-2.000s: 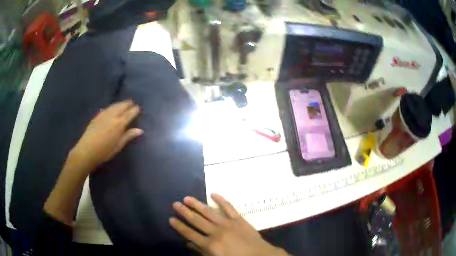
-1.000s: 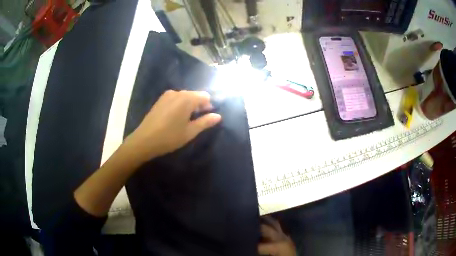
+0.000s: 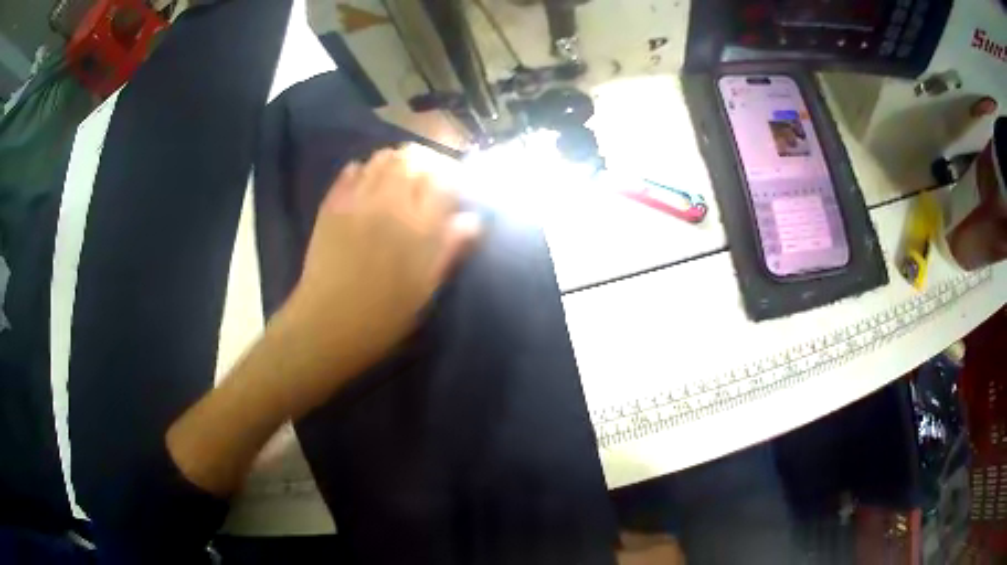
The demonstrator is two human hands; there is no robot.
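A dark fabric panel [image 3: 475, 408] lies under the machine's needle area and hangs over the table's front edge. My left hand [image 3: 381, 237] rests on the panel just left of the lamp glare, slightly blurred, fingers bent; whether it pinches the cloth is unclear. The presser foot and needle [image 3: 486, 132] are mostly lost in the glare. My right hand [image 3: 649, 548] shows only as a small patch of skin at the bottom edge, below the table edge; its fingers are hidden.
A long dark cut strip [image 3: 155, 254] lies on the left. Right of the needle are red-teal snips [image 3: 668, 202], a lit phone [image 3: 782, 177] on a dark mat, a yellow cutter [image 3: 919, 241] and a cup [image 3: 978, 210]. A ruler [image 3: 795, 359] follows the front edge. A red holder [image 3: 110, 44] stands upper left.
My left hand has moved from the left part of the cloth to beside the needle. My right hand has dropped from the cloth to below the table edge. The view has shifted.
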